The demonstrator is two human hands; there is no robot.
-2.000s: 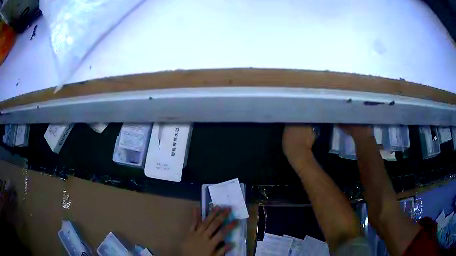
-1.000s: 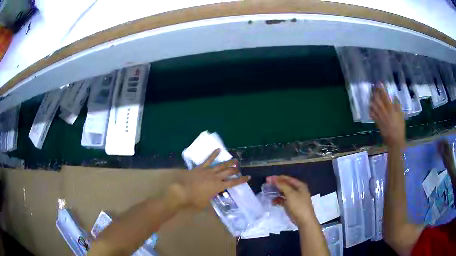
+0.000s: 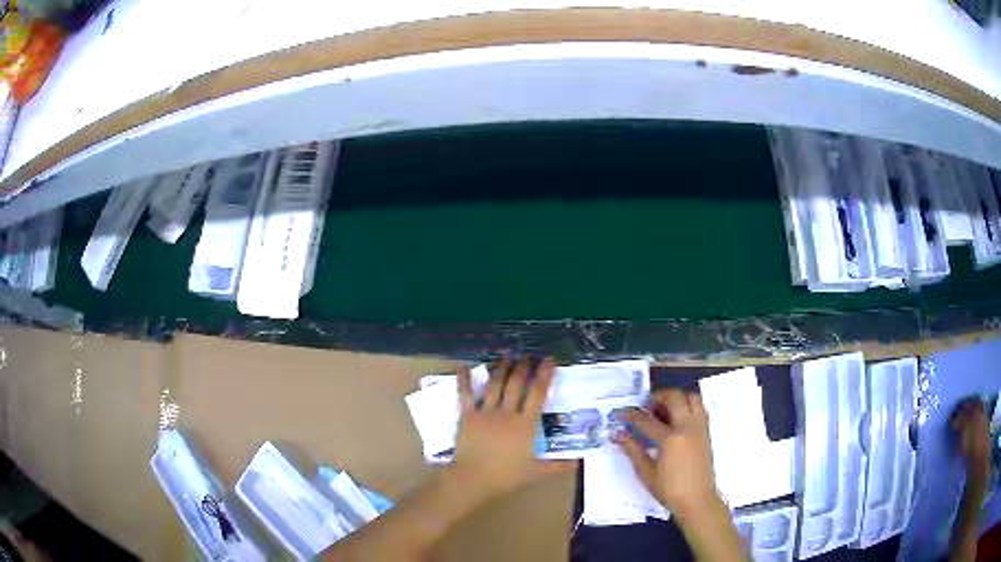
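A clear tray lies crosswise in front of me, with a blue and dark printed part and a clear piece along its near side. My left hand lies spread over the tray's left part, holding it down; the palm hides what is beneath. White papers stick out left of this hand. My right hand has its fingertips on the clear piece at the tray's right end. A white sheet lies below the tray, between the hands.
Filled trays stand on the green belt at left and right, under the shelf edge. Trays lie at lower left on the cardboard. White papers and empty trays lie at right. Another person's hand is at far right.
The tray under my left hand has turned from slanting to crosswise. My right hand has moved slightly right with the clear piece. The other person's hand has left the trays on the belt.
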